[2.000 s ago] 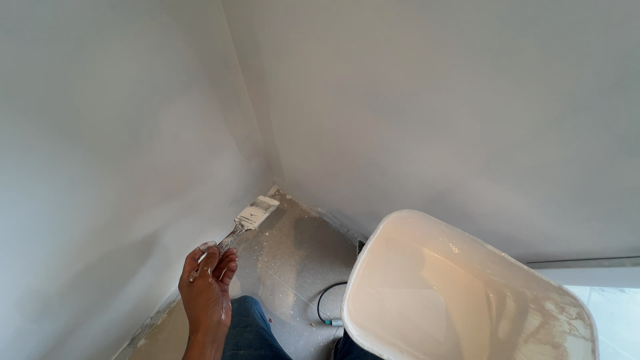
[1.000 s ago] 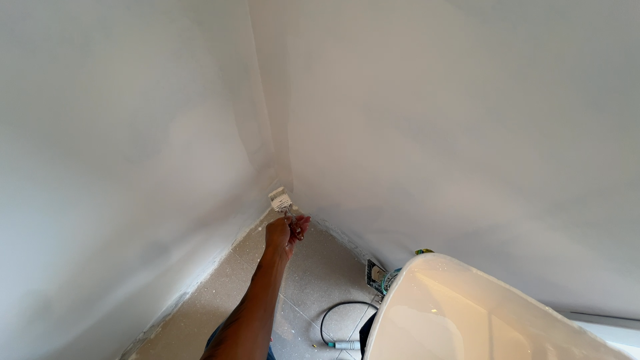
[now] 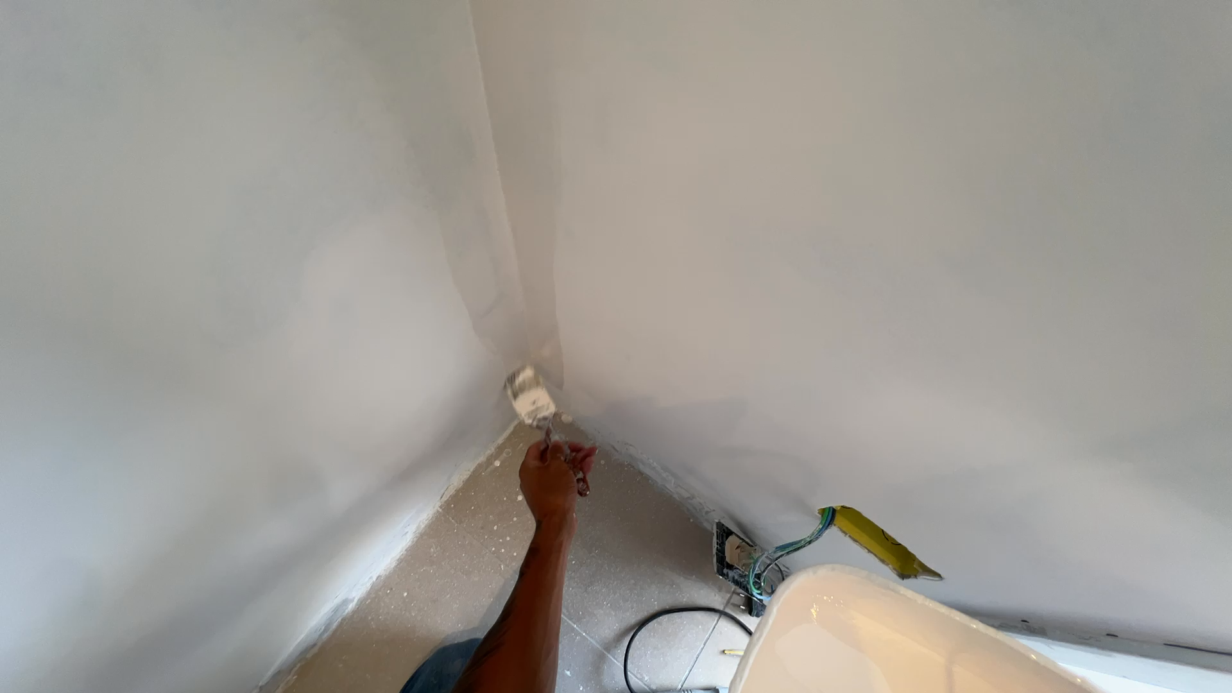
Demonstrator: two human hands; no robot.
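My left hand [image 3: 551, 476] grips the handle of a flat paintbrush [image 3: 531, 397] coated in off-white paint. The bristles point up and away from me, at the foot of the corner where two pale walls meet, just above the floor. Darker, damp-looking strips run down both sides of the corner [image 3: 525, 241]. At the lower right a cream plastic tub [image 3: 866, 616] with wet-looking pale paint on its inner wall is cut off by the frame's edge. My right hand is out of sight, and what supports the tub is hidden.
An open electrical box [image 3: 736, 555] with loose wires sits low on the right wall. A yellow strip [image 3: 881, 542] lies beside the wires. A black cable [image 3: 630, 645] loops over the paint-specked floor tiles [image 3: 462, 549]. Part of my jeans [image 3: 438, 669] shows below.
From the lower left, my left hand has reached forward to the corner with the brush. The view has shifted; the tub sits lower in it, and the electrical box and yellow strip now show more fully.
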